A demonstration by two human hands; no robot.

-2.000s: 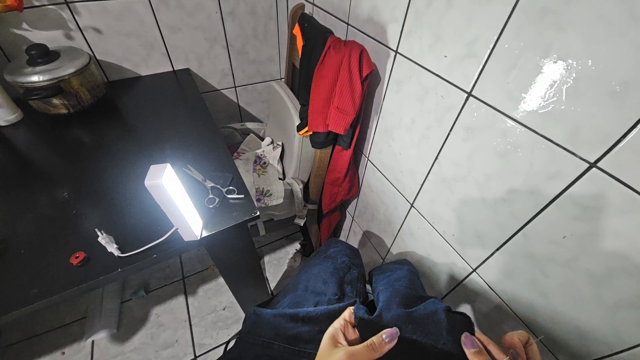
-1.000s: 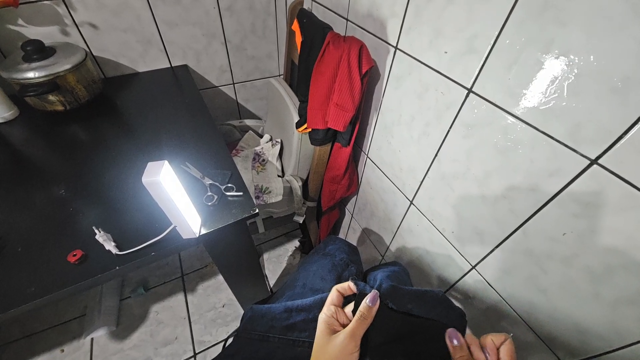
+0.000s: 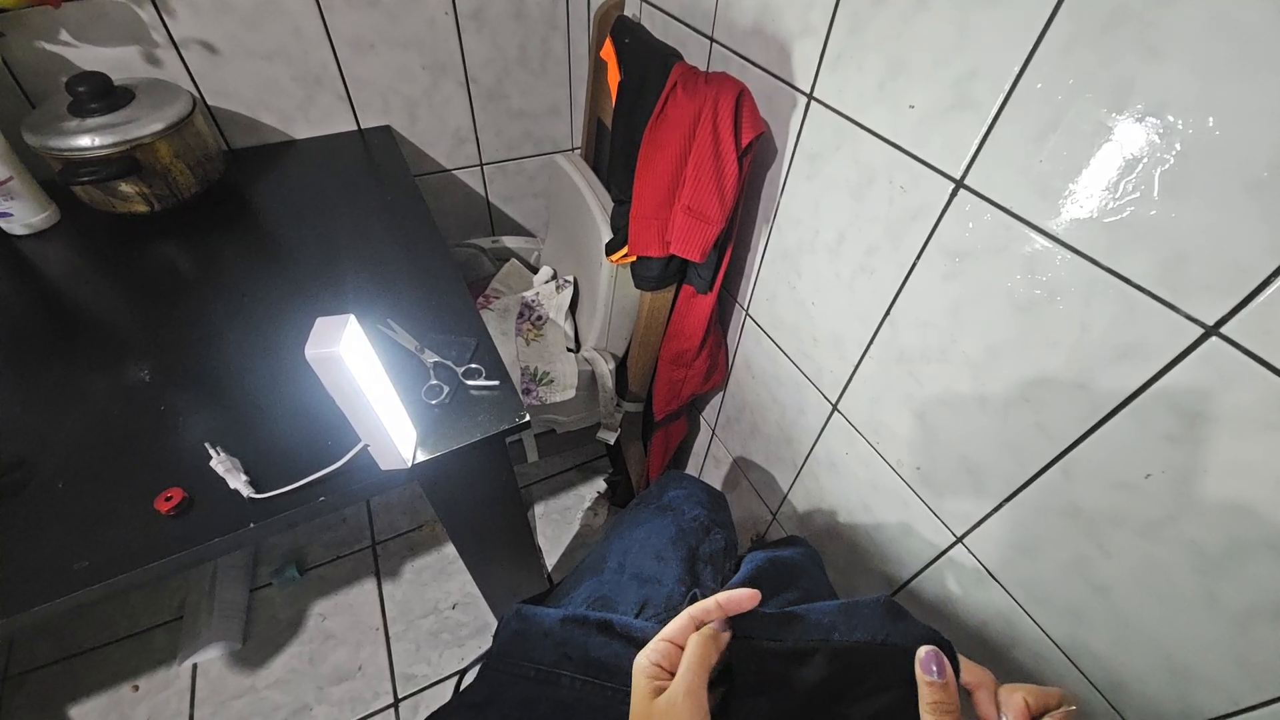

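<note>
Dark blue fabric [image 3: 840, 625] lies across the lap at the bottom of the view. My left hand [image 3: 690, 655] is over it, with index finger extended and thumb close beneath; whether it pinches something fine cannot be told. At the lower right, my right hand [image 3: 985, 690] holds the fabric's right edge, its purple-nailed thumb on top. A thin, pale tip shows by its fingers, too small to name. Metal scissors [image 3: 435, 365] lie partly spread on the black table [image 3: 230, 280], beside a lit white lamp [image 3: 365, 390]. A small red spool [image 3: 171, 501] sits near the table's front edge.
The lamp's cord ends in a white plug [image 3: 230, 470]. A lidded pot [image 3: 125, 140] and white bottle [image 3: 22, 195] stand at the back left. Red and black clothes [image 3: 690, 170] hang on a wooden chair by the tiled wall [image 3: 1080, 430]. Flowered cloth [image 3: 535, 335] lies on a pale seat.
My left thumb, earlier on top of the fabric with its nail showing, is now tucked under the extended index finger. My right hand stays at the fabric's right edge.
</note>
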